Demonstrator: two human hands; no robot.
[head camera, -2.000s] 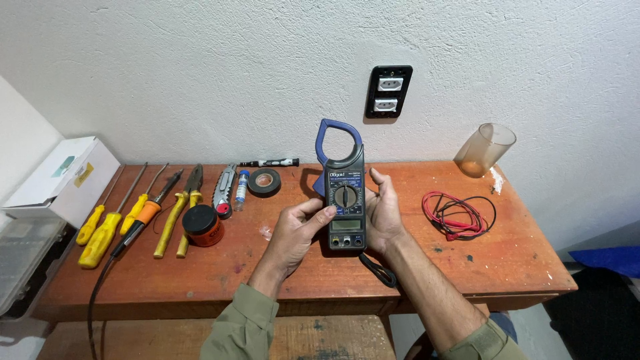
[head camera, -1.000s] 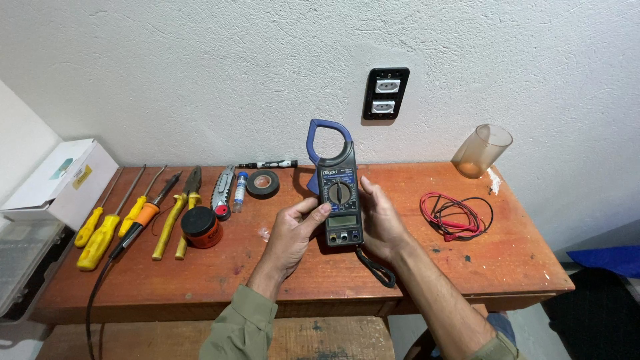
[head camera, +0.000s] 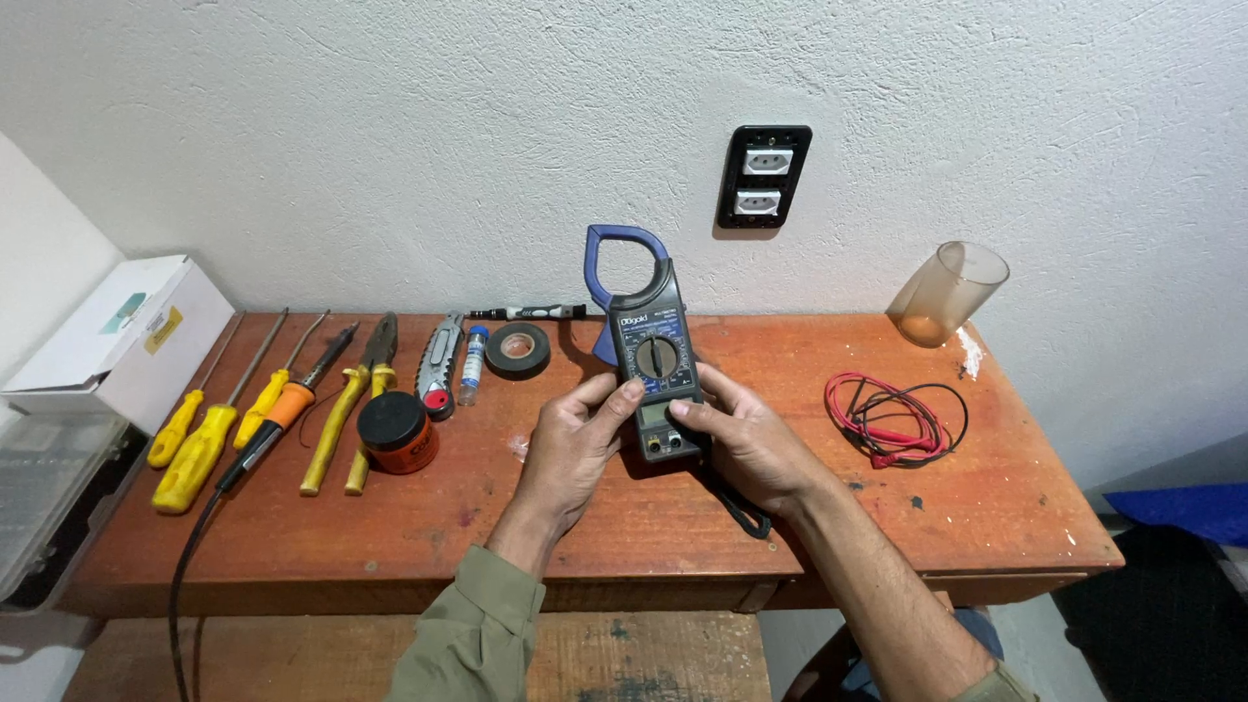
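Both hands hold a black digital clamp meter (head camera: 655, 366) with a blue jaw, its face and round dial toward me and its jaw pointing up. My left hand (head camera: 577, 439) grips its left edge, the thumb beside the dial. On the other edge is my right hand (head camera: 746, 434), its thumb at the display and its fingers behind the body. A black wrist strap (head camera: 741, 507) hangs from the meter's lower end. Coiled red and black test leads (head camera: 892, 424) lie to the right of my right hand. The display is too small to read.
Yellow-handled screwdrivers (head camera: 195, 458), a soldering iron (head camera: 283, 405), pliers (head camera: 361, 390), an orange-labelled jar (head camera: 398, 434), a utility knife (head camera: 441, 366), a small tube (head camera: 473, 366) and black tape (head camera: 518, 351) lie left. A clear cup (head camera: 951, 292) stands back right. Wall sockets (head camera: 765, 177) are above.
My right thumb has come round from the meter's side onto its front, by the display. Both hands still hold the meter.
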